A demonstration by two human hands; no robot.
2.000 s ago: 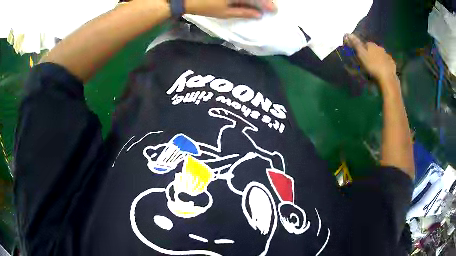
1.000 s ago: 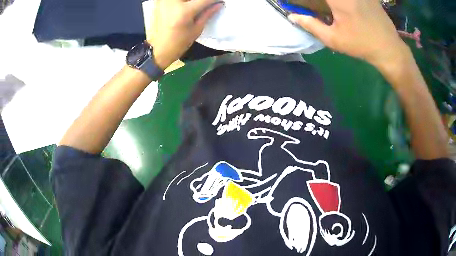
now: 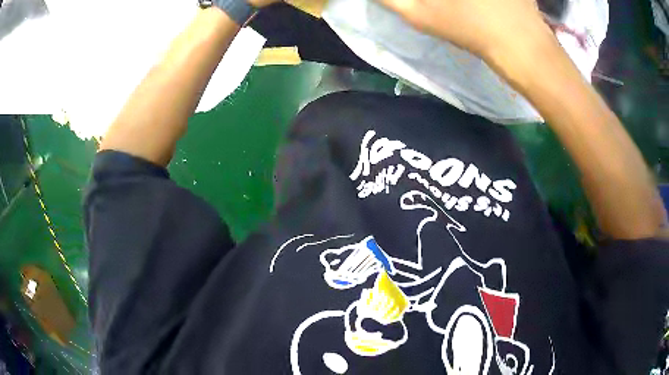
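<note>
A white garment piece (image 3: 440,69) lies at the top centre and right, its lower edge hanging near my shirt. My right hand (image 3: 462,18) is over this cloth at the top edge, and its fingertips are cut off. My left hand is almost wholly beyond the top edge; only the wrist with a dark watch band and a bit of skin show, left of the cloth. What either hand holds cannot be seen. The dark pad cover (image 3: 315,40) shows between my left wrist and the cloth. No iron can be made out.
More white cloth (image 3: 88,58) lies at the left under my left forearm. A tan strip (image 3: 277,56) sits at the near edge of the dark cover. The green floor with striped tape (image 3: 51,223) and a brown object (image 3: 48,304) shows at lower left.
My left hand has moved up, mostly out of the picture. My right hand has moved up and left, over the white cloth. The blue part that was by it no longer shows.
</note>
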